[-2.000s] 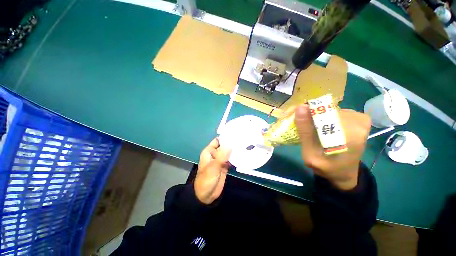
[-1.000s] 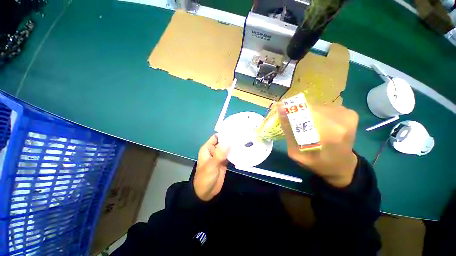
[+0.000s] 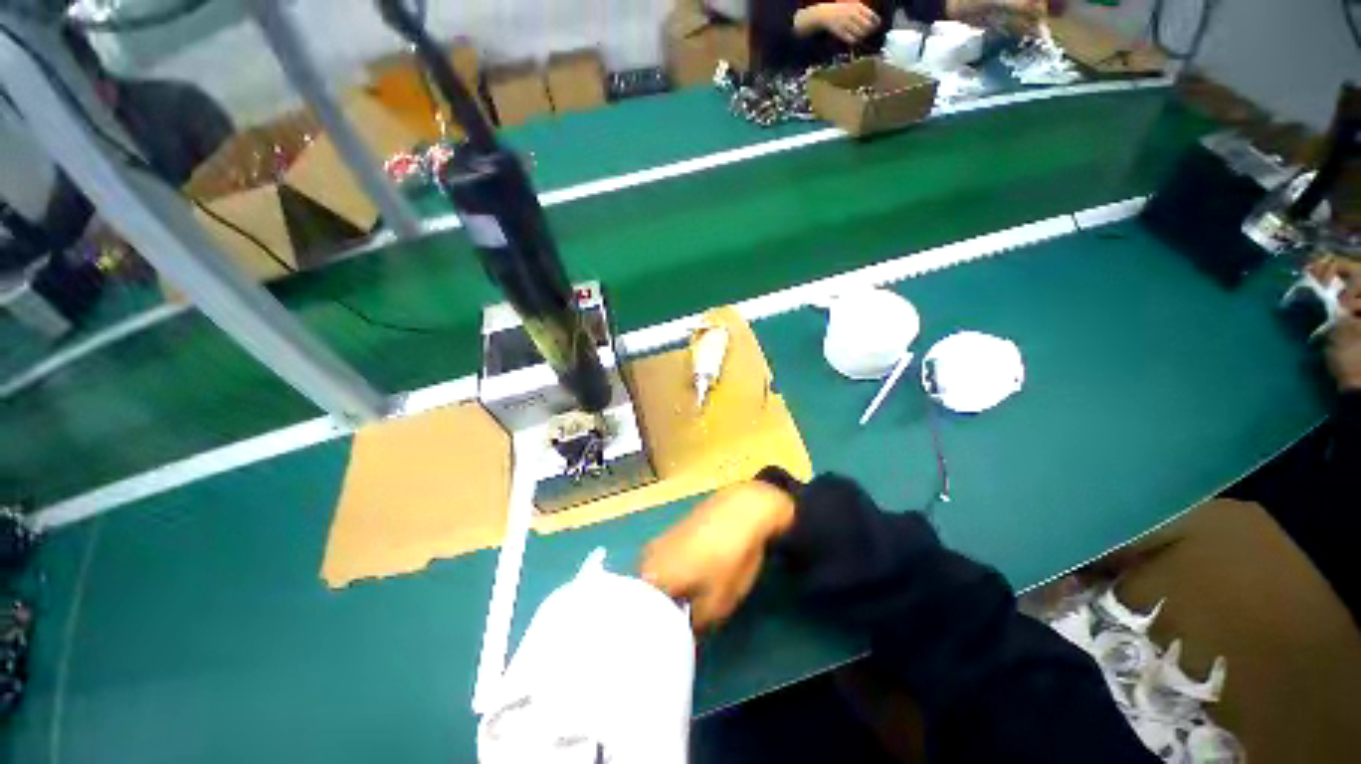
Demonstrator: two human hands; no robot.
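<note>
A white round housing [image 3: 605,672] is at the bottom centre, cut off by the lower edge, with a narrow white arm [image 3: 509,597] at its upper left. My right hand [image 3: 720,555] is at the housing's upper right edge, fingers curled downward; the fingertips are hidden, so its grip is unclear. My left hand is not in view. The glue tube [image 3: 711,361] lies on the cardboard mat [image 3: 418,500], right of the screw feeder [image 3: 620,470]. The black electric screwdriver [image 3: 523,261] hangs over the feeder.
Two white units [image 3: 870,333] [image 3: 973,372] stand on the green bench to the right, a thin lead trailing from one. A carton of white pronged shells [image 3: 1157,679] is at lower right. People's hands show at the top and far right. A slanted metal post [image 3: 194,224] is at left.
The view has tipped up toward the far line. The glue tube has left my right hand and lies on the mat. The housing now shows larger and lower. My left hand has gone out of view.
</note>
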